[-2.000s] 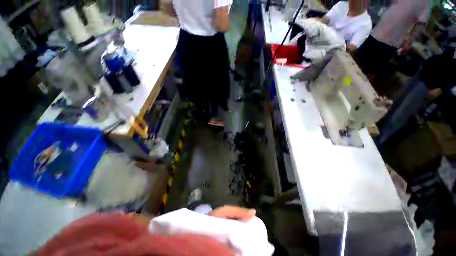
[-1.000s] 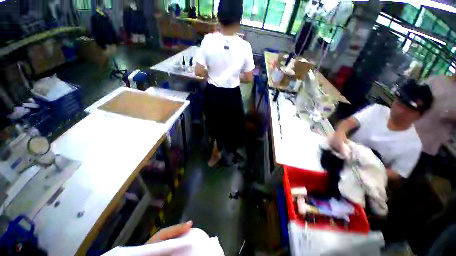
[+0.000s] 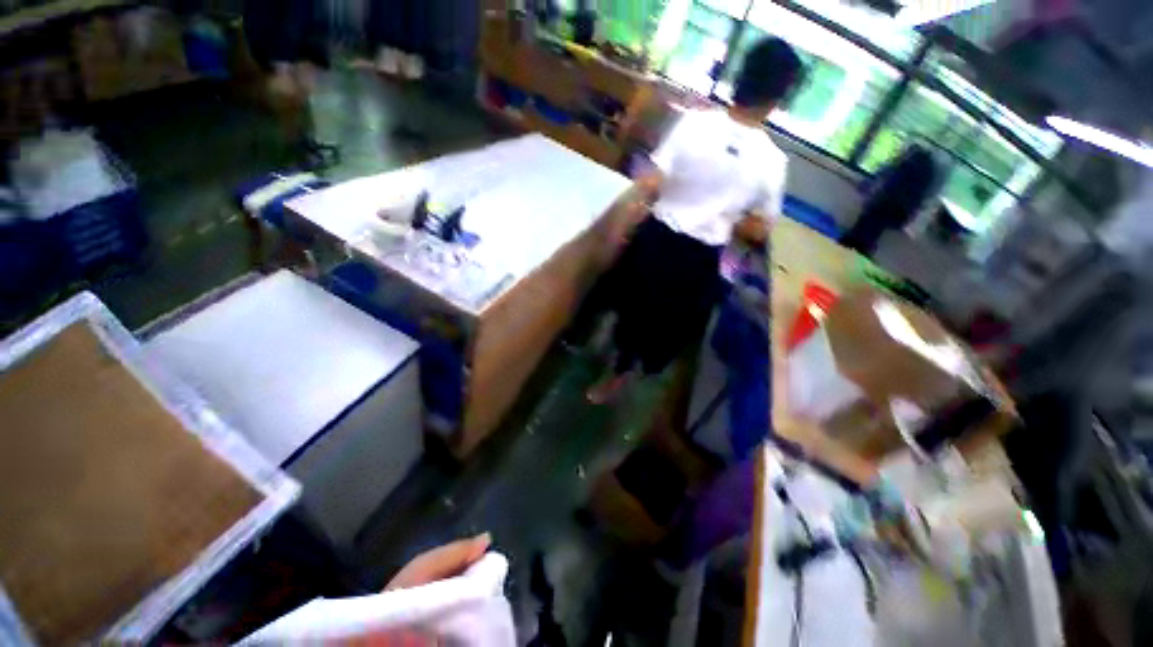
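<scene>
A white garment (image 3: pixel 424 613) is bunched at the bottom edge, left of centre, partly cut off by the frame. My left hand (image 3: pixel 439 562) shows just above and behind it, with bare fingers pointing right and the cloth held against it. The cloth covers most of the hand. A bit of reddish sleeve shows through or beside the cloth at the bottom. My right hand is not in view.
A person in a white top (image 3: pixel 714 177) walks ahead in the aisle. A white table (image 3: pixel 531 190) and a white box-like stand (image 3: pixel 285 360) are on the left, near a brown-topped board (image 3: pixel 114 468). A cluttered worktable (image 3: pixel 822 594) lines the right.
The view has moved forward along the aisle and tilted. The sewing machine, red basket and seated person are out of view. The garment stays in my left hand at the bottom.
</scene>
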